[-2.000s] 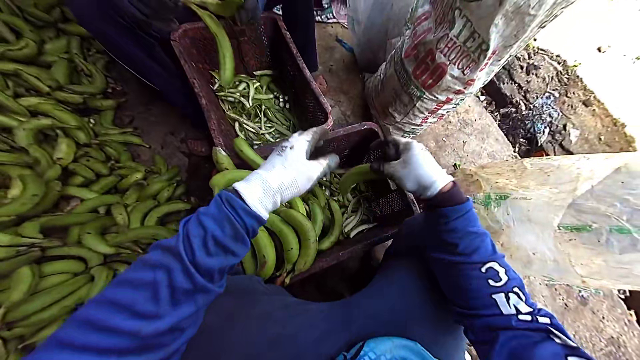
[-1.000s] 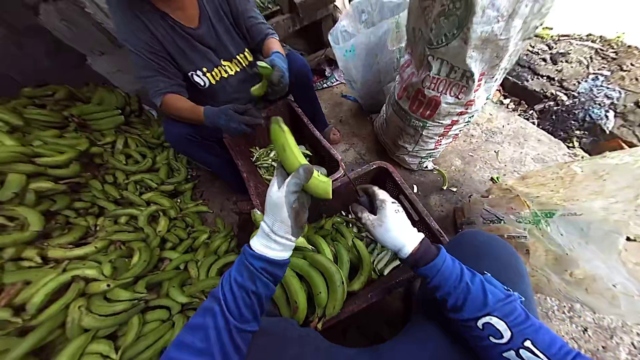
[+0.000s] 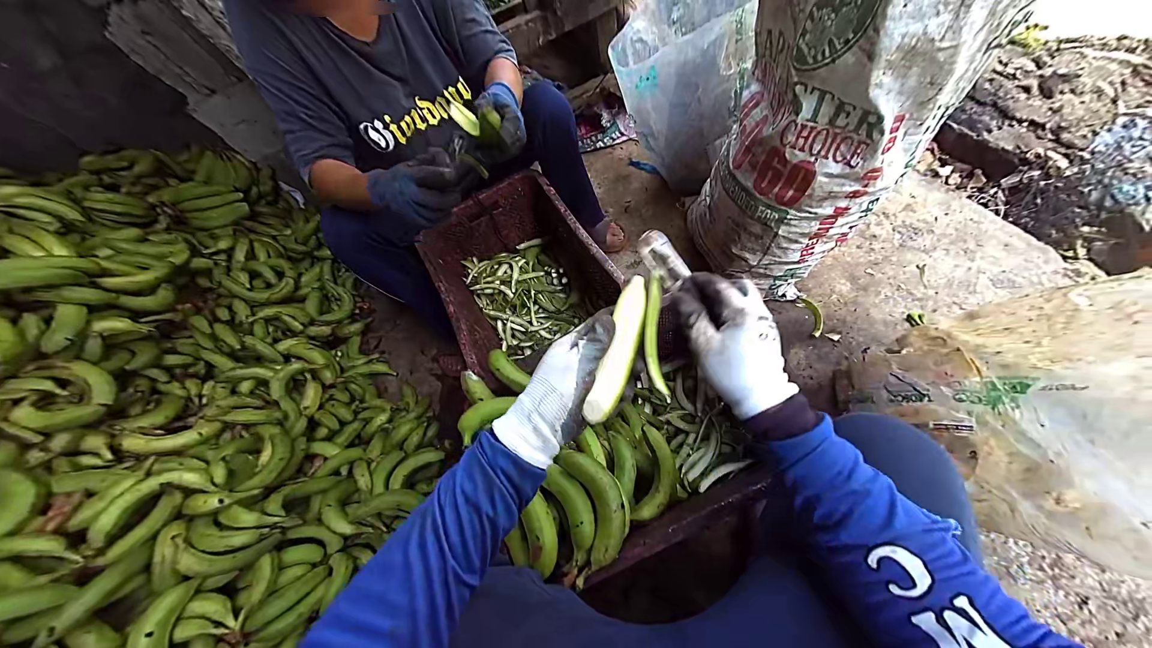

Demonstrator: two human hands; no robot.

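My left hand (image 3: 569, 382), in a white glove, holds a green plantain (image 3: 617, 351) whose pale flesh shows where peel is off. A strip of green peel (image 3: 654, 337) hangs along its right side. My right hand (image 3: 731, 337), its glove darkly stained at the fingers, is closed on a small hand tool with a pale rounded end (image 3: 664, 256); its working edge is hidden. Both hands are over a dark red plastic crate (image 3: 688, 520). Unpeeled green plantains (image 3: 589, 495) lie in its left part, with cut peel strips (image 3: 702, 432) to their right.
A large heap of green plantains (image 3: 225, 432) covers the floor at left. Opposite sits a person (image 3: 387, 99) with blue gloves, holding a plantain, behind another crate (image 3: 585, 229) with peels. A printed woven sack (image 3: 810, 153) and a clear plastic bag (image 3: 684, 90) stand beyond; plastic sheeting (image 3: 1044, 414) lies right.
The plantain in my left hand was green along its visible side one second ago; now pale flesh shows. My right hand has come up beside it. The view has shifted, bringing the other person in.
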